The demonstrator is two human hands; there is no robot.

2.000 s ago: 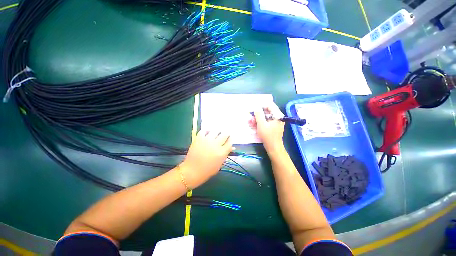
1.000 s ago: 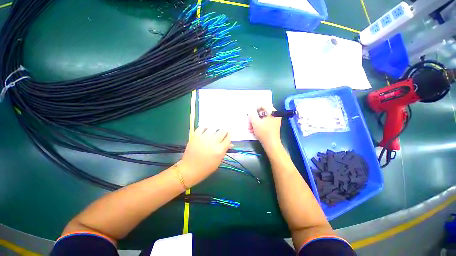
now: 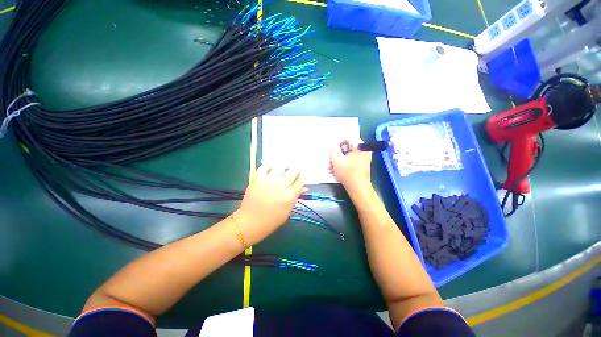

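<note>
A white paper sheet point(image 3: 296, 141) lies on the green bench in front of me. My right hand point(image 3: 351, 166) holds a dark marker pen point(image 3: 373, 146) over the sheet's right part; the pen's tip is hidden by the fingers. My left hand point(image 3: 271, 201) rests flat on the sheet's lower left edge, fingers a little apart, holding nothing. Loose black cables point(image 3: 191, 214) with blue core wires run under or beside my left hand. Another short cable end point(image 3: 263, 261) with blue wires lies nearer me.
A cable bundle point(image 3: 151, 125) curves at left. At right a blue parts tray point(image 3: 422, 191) holds a clear bag point(image 3: 425, 149) and black sleeves point(image 3: 455, 227). Beyond are another paper point(image 3: 422, 79), a blue bin point(image 3: 372, 20), a red heat gun point(image 3: 524, 128) and a power strip point(image 3: 511, 26).
My right hand has shifted slightly left, and the pen has turned flatter than two seconds ago. My left hand stays on the sheet. The view has shifted slightly.
</note>
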